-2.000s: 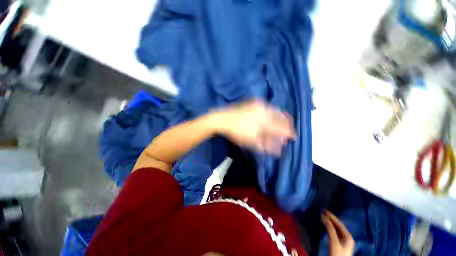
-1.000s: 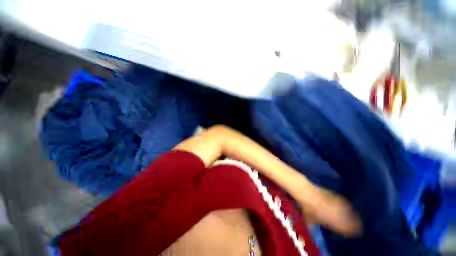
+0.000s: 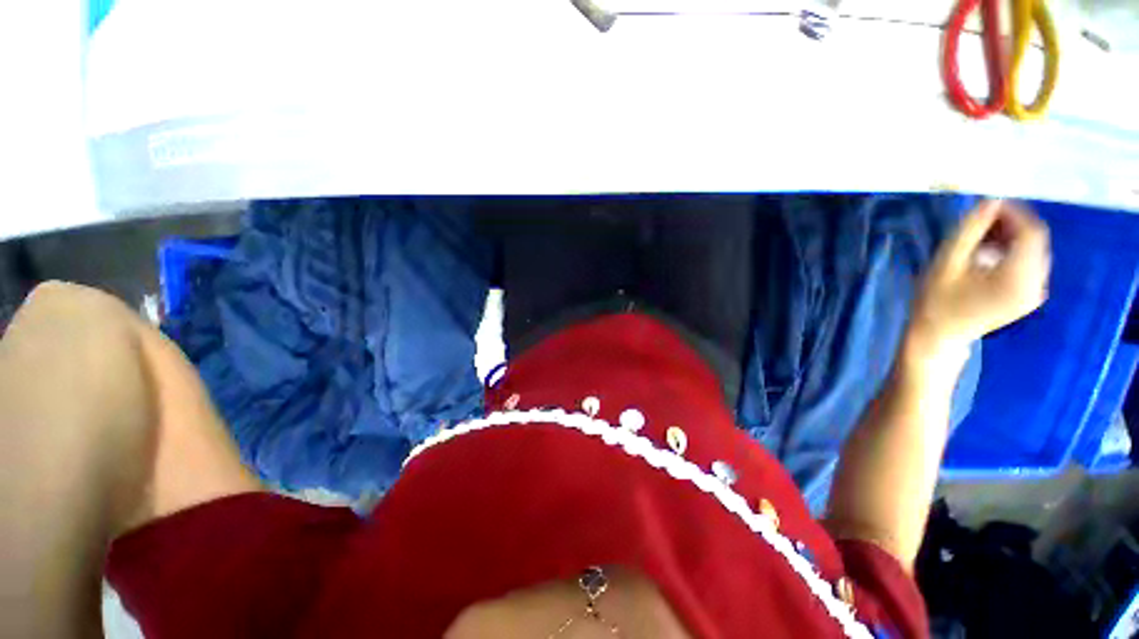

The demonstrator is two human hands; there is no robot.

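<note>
Blue cloth [image 3: 344, 337] lies heaped below the table on the left of my lap. More blue cloth [image 3: 831, 312] hangs in folds below the table edge on the right. My right hand [image 3: 999, 268] is at the table's front edge beside the right-hand cloth, fingers curled; whether it grips anything is unclear. My left arm is bent at the left rim; its hand is out of the picture.
The white table [image 3: 562, 137] spans the top of the view, with red-and-yellow-handled scissors [image 3: 993, 75] at its right. A blue crate [image 3: 1049, 362] stands below the table at the right, and another blue edge [image 3: 187, 268] shows at the left.
The cloth seen on the table two seconds ago has left it. My left arm has drawn back from across my lap to the left rim. My right hand now shows at the table edge.
</note>
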